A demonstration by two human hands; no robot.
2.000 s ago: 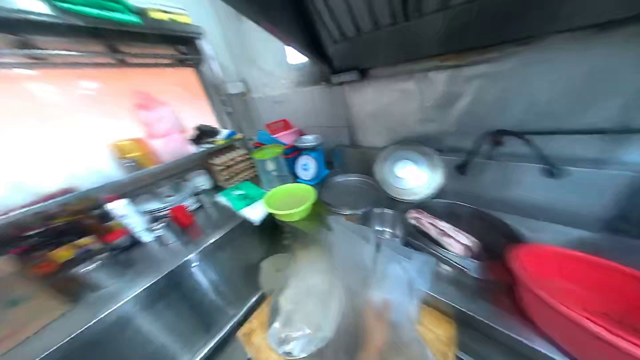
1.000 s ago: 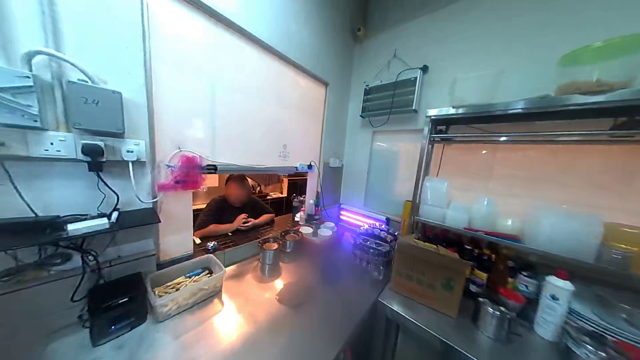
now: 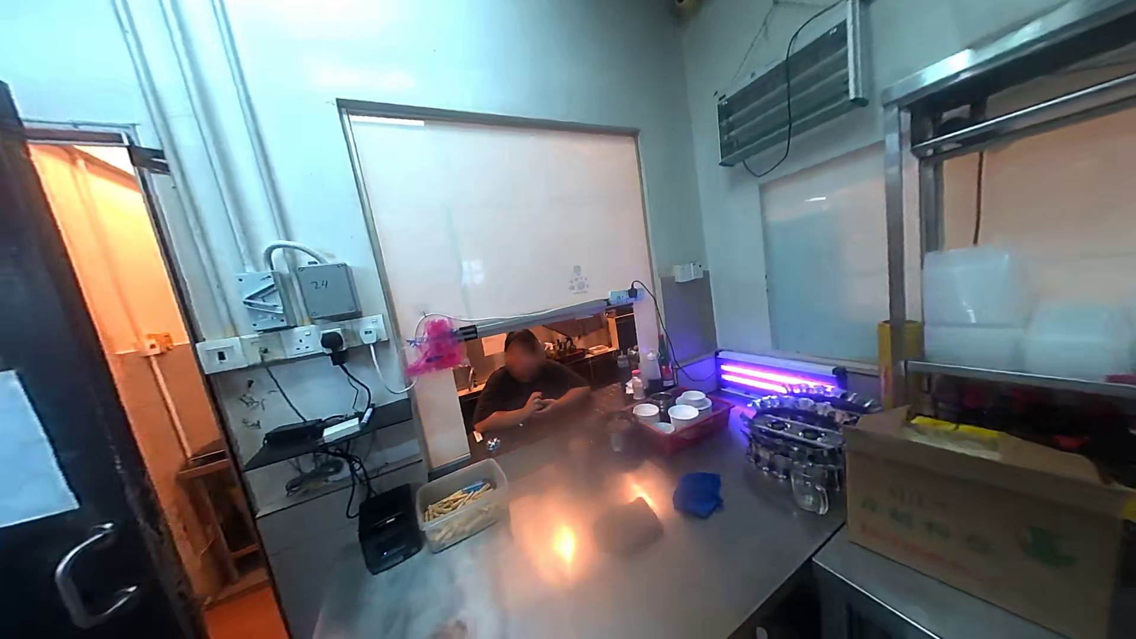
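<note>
Neither my left hand nor my right hand can be made out; a faint blurred patch at the bottom edge is too unclear to name. A stainless-steel counter point(image 3: 568, 590) fills the lower middle of the head view. On it, a clear plastic tub point(image 3: 463, 504) holds many short, pale sticks, with a black device point(image 3: 390, 528) at its left. A crumpled blue cloth point(image 3: 698, 494) lies right of a flat brownish patch that I cannot identify. Farther back, a red basket point(image 3: 682, 435) holds several white cups and bowls.
A person point(image 3: 532, 382) leans on the far side of the pass-through opening. Glassware point(image 3: 809, 486) and metal items stand near a purple-lit tube lamp point(image 3: 777, 377). A cardboard box point(image 3: 976, 524) sits at right below steel shelving. A dark door point(image 3: 67, 444) and wall sockets point(image 3: 302, 340) are at left.
The view has swung from a sink area with plastic bags to this counter and pass-through. The person's hands at the opening remain close together.
</note>
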